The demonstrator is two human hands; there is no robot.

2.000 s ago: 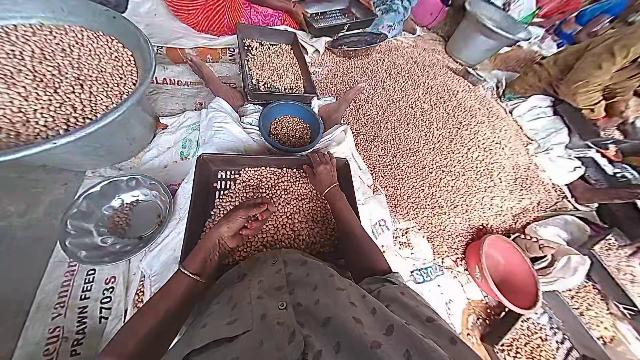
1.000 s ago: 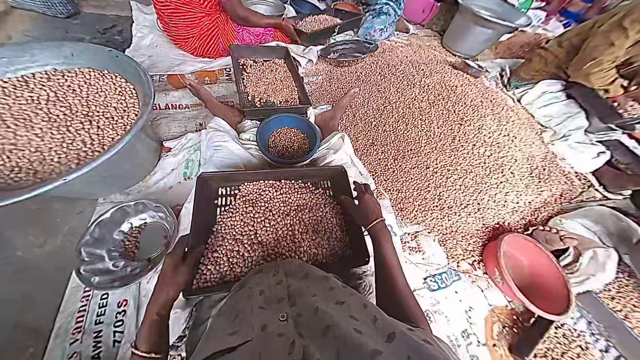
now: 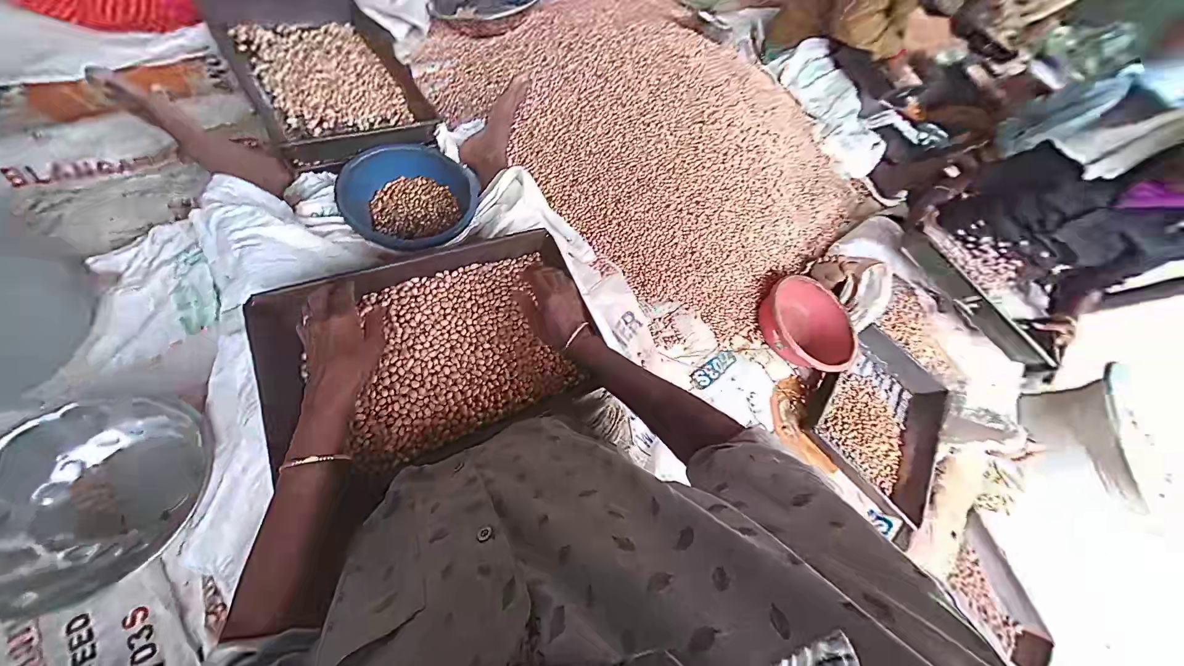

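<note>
A dark plastic tray (image 3: 264,388) sits at my lap, filled with reddish-brown nuts or beans (image 3: 444,361). My left hand (image 3: 340,338) lies on the nuts at the tray's left side, fingers pointing away from me. At the right side, my right hand (image 3: 553,301) rests on the nuts near the tray's far right corner. Neither hand shows a grip on anything, and the fingertips partly sink among the nuts. A blue bowl (image 3: 351,190) with smaller brown pieces stands just beyond the tray's far edge, between two outstretched feet.
Another dark tray (image 3: 268,102) with paler nuts lies beyond the blue bowl. A large heap of nuts (image 3: 666,148) spreads ahead and right. A red bowl (image 3: 809,324) and more trays (image 3: 925,444) are at right. A shiny metal bowl (image 3: 139,462) stands at left, on printed sacks.
My hands were at the tray's outer sides one second ago; now both lie on the nuts inside it. The view has shifted toward the right.
</note>
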